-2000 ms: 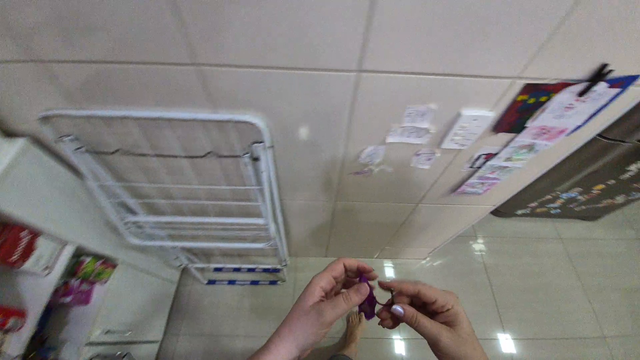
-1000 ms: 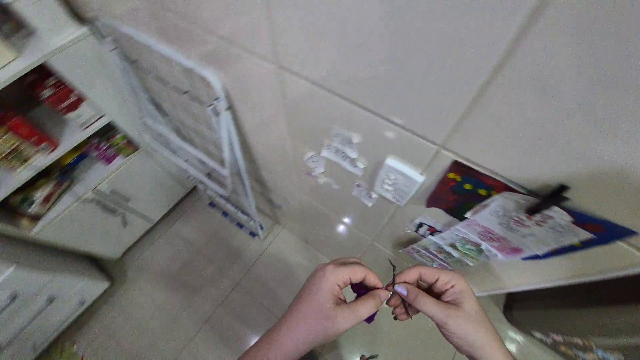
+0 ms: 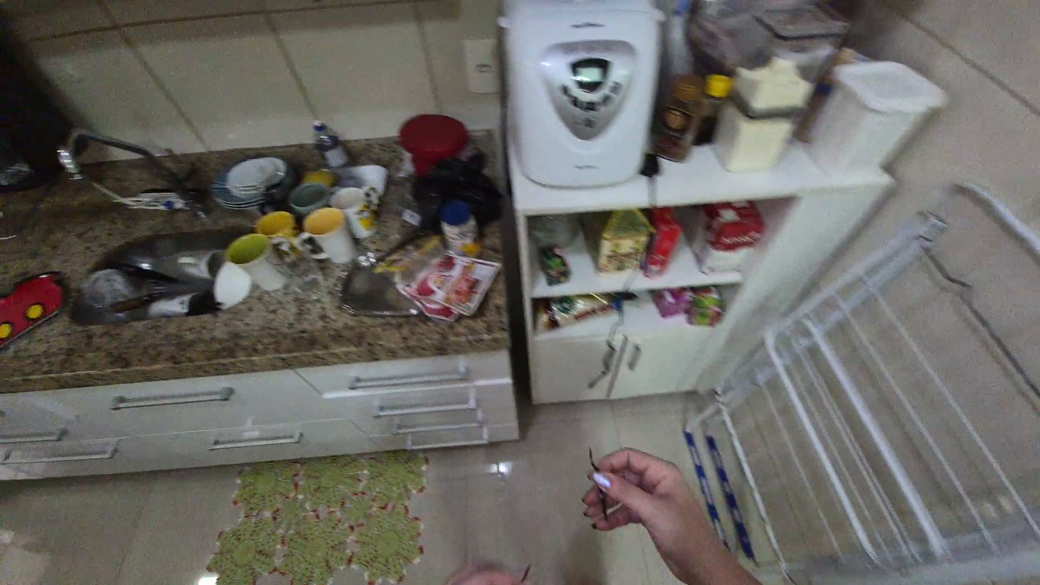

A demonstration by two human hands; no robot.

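Note:
A thin dark strip, perhaps a tie [image 3: 602,492], is pinched between the thumb and fingers of my right hand [image 3: 642,500], low in the head view right of centre. Its upper end sticks up past the fingertips. My left hand [image 3: 487,575] shows only as a blurred sliver at the bottom edge, left of the right hand and apart from it. A small dark tip [image 3: 526,572] rises beside it; whether that hand holds it is hidden. The purple object from the earlier frames is out of sight.
Ahead stands a granite counter [image 3: 268,337] with a sink [image 3: 154,280], mugs and dishes. A white shelf unit [image 3: 691,191] carries a bread machine [image 3: 581,93]. A folding drying rack [image 3: 837,422] leans at the right. A green crocheted rug [image 3: 321,520] lies on the floor.
The view has swung from the tiled wall to the counter and shelves. My hands, together at the purple object before, are now apart, the left mostly below the frame.

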